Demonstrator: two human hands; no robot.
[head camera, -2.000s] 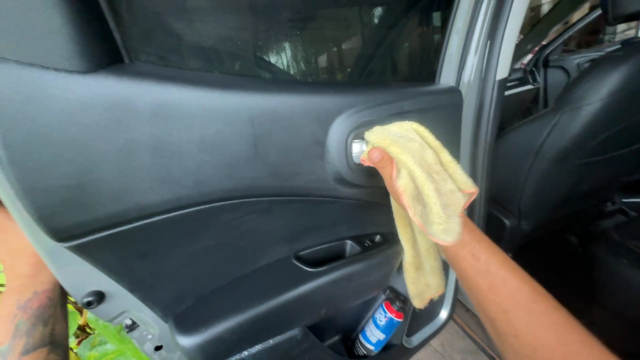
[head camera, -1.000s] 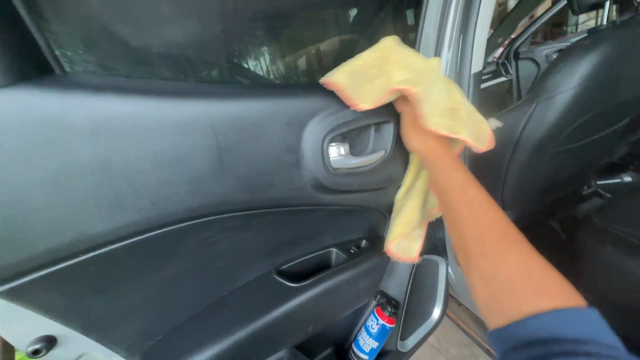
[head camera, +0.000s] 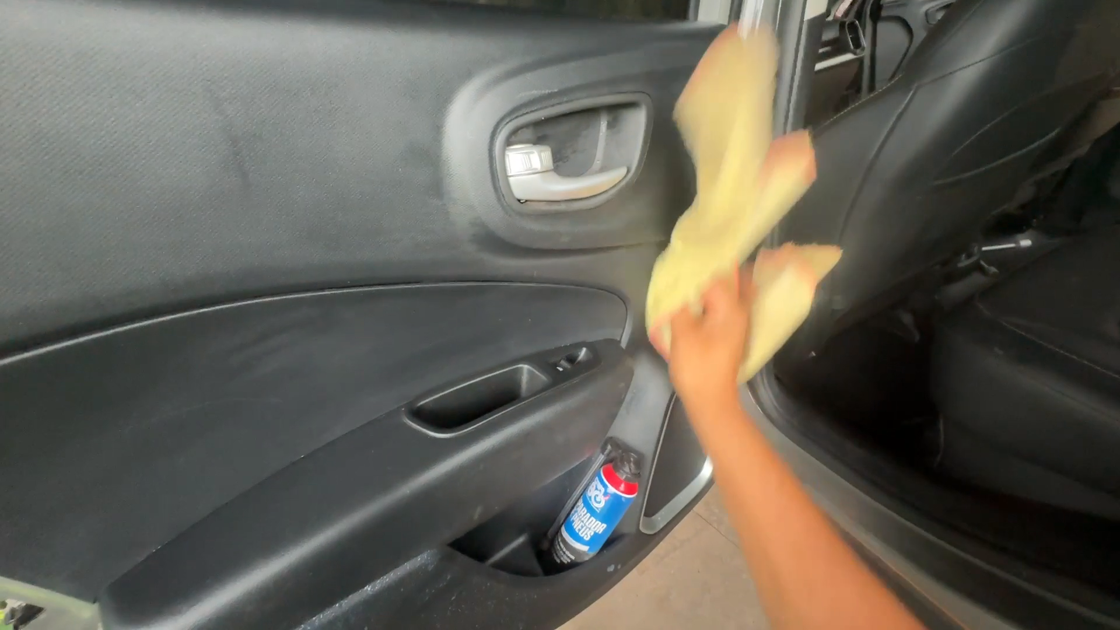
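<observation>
My right hand (head camera: 710, 337) grips a yellow microfiber cloth (head camera: 726, 201) with orange edges, blurred by motion. Part of the cloth stands up above the fist and another part hangs to its right. Both are beside the rear edge of a black car door panel (head camera: 306, 201). To the upper left of the hand is the silver inner door handle (head camera: 569, 182) in its oval recess. Below the hand, a blue and black aerosol can (head camera: 595, 516) with a red collar leans in the door pocket. My left hand is out of view.
The armrest has a pull recess (head camera: 477, 401) and a window switch (head camera: 573, 359). A speaker grille (head camera: 678, 472) lies at the panel's lower corner. On the right, past the door frame, are a black seat back (head camera: 954, 140) and a seat cushion (head camera: 1032, 367). Floor (head camera: 691, 569) shows below.
The cloth has come off the inner door handle, which it partly covered two seconds ago, and my right hand now holds it lower, beside the panel's edge. The view has moved closer to the door.
</observation>
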